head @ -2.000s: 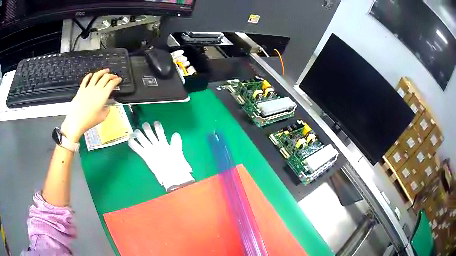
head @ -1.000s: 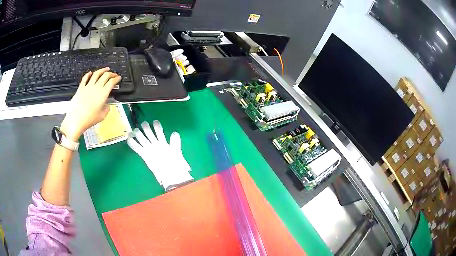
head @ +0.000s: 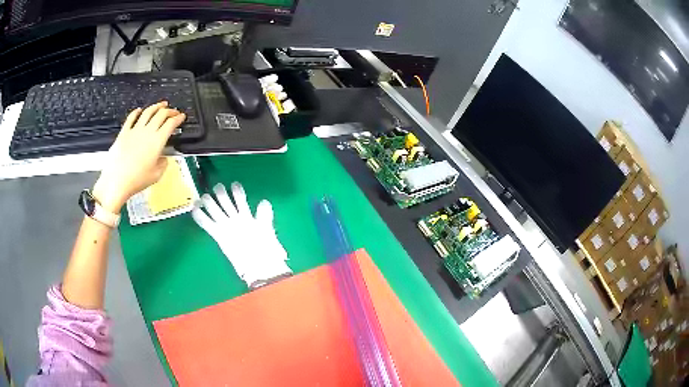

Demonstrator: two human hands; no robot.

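Note:
My left hand [head: 143,151], bare with a watch at the wrist, rests palm down on the right part of the black keyboard [head: 83,109]. Its fingers are slightly apart and hold nothing. My right hand is not in view. Two green circuit boards with yellow components and pale heatsink bars, an upper one [head: 404,168] and a lower one [head: 470,246], lie on a flat black carrier [head: 381,215] right of the green mat. A black mouse [head: 243,94] lies on the dark pad right of the keyboard.
An empty white glove [head: 245,234] lies on the green mat [head: 302,170]. A clear strip [head: 351,295] crosses the red sheet [head: 264,325]. Yellow notes [head: 170,193] lie below the keyboard. A small black bin [head: 297,113] stands behind the mouse. Metal rails [head: 544,264] and a dark screen [head: 540,151] are at right.
The carrier with both circuit boards has shifted slightly down and right along the rails. A light metal strip shows more at its upper end. My left hand has not visibly moved.

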